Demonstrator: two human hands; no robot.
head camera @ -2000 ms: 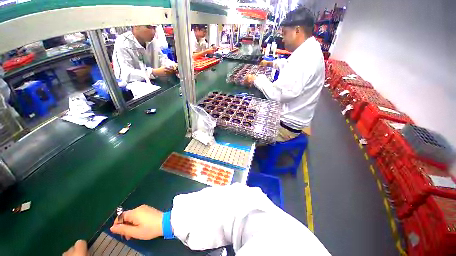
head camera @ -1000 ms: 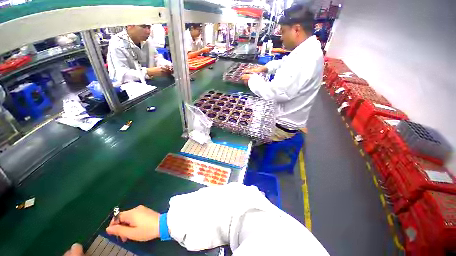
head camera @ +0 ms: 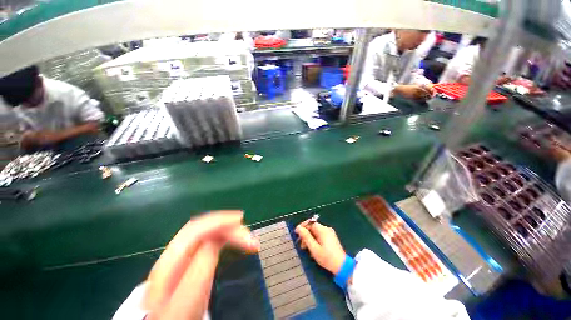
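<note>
A tan-grey adhesive strip sheet (head camera: 285,272) on blue backing lies on the dark green bench, between my hands. My right hand (head camera: 322,245), with a blue wrist band (head camera: 345,271), is at the sheet's upper right edge. Its fingers pinch a small, thin metallic thing (head camera: 313,219), which looks like the tweezers; only a tip shows. My left hand (head camera: 203,244) is raised left of the sheet, fingers bent towards its top left corner. It is blurred, and I cannot tell if it holds anything.
Small modules (head camera: 252,157) lie spaced along the green belt (head camera: 294,169). An orange-red label sheet (head camera: 407,240), a second strip sheet (head camera: 447,240), a clear bag (head camera: 446,181) and a blister tray (head camera: 513,197) lie right. Stacked white trays (head camera: 203,112) and people in white coats are across the belt.
The view has turned left, showing more belt and the stacked trays. My left hand, earlier mostly cut off by the bottom edge, is now largely in view and raised. My right hand still pinches the small thing.
</note>
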